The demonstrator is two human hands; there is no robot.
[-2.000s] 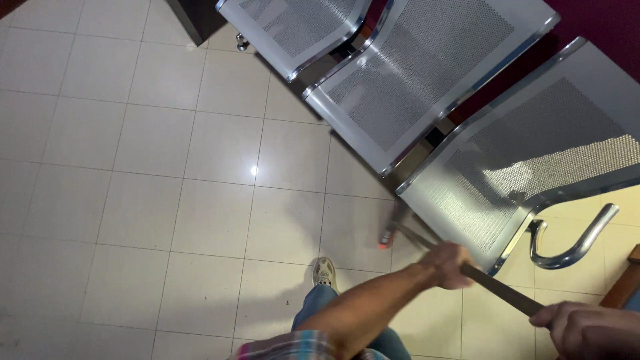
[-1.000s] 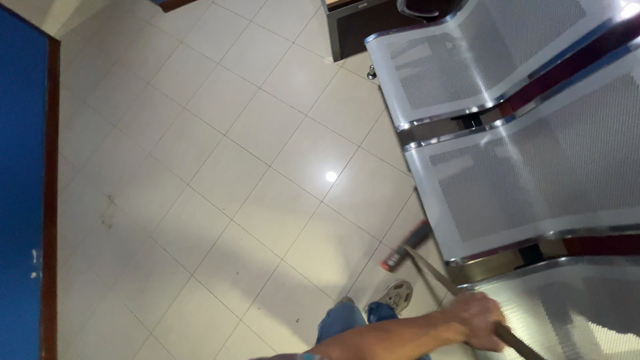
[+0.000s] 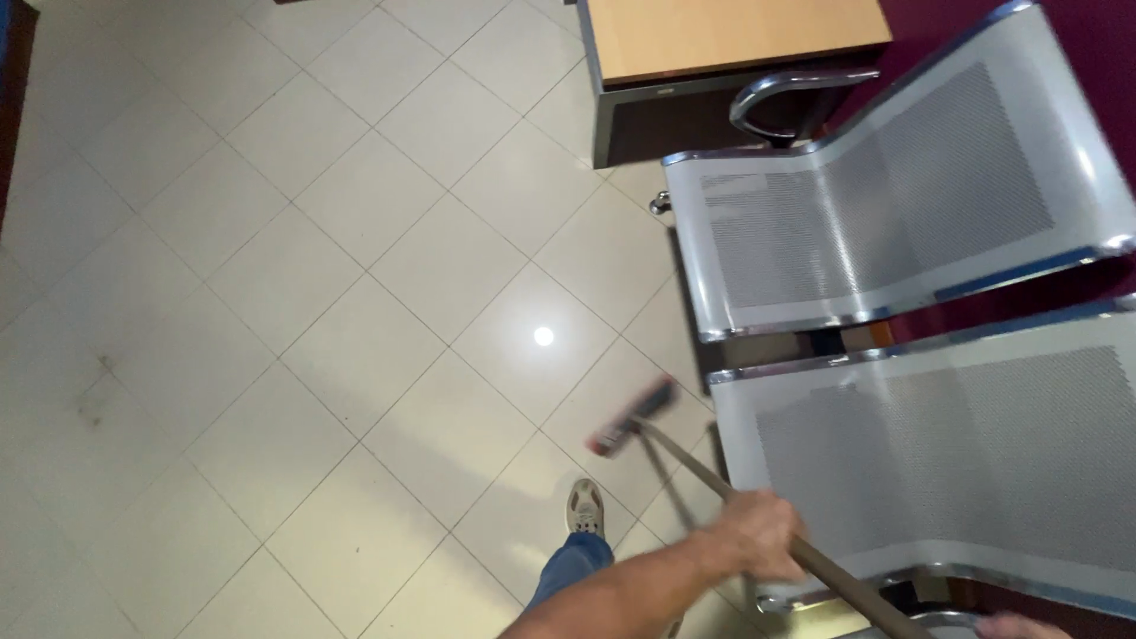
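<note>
My left hand [image 3: 765, 536] is closed around the brown handle of a broom [image 3: 686, 459], near the front edge of a perforated metal seat. The handle slants down to the left to a narrow dark head with red ends [image 3: 632, 416], blurred, over the pale tiled floor [image 3: 390, 355]. This head lies left of the seats and just above my shoe. Only a blurred edge of my right hand [image 3: 1021, 627] shows at the bottom right, beside where the handle leaves the view; its grip is hidden.
Linked metal seats [image 3: 932, 461] with perforated panels line the right side, against a maroon wall [image 3: 950, 31]. A wood-topped table [image 3: 728, 35] stands beyond them. My shoe [image 3: 586, 509] is on the tiles. Brownish marks [image 3: 93, 404] spot the floor at left.
The view has swung and shifted widely, bringing in the table top. The broom head was beside the seat edge and is now farther out from it, with my left hand still on the handle.
</note>
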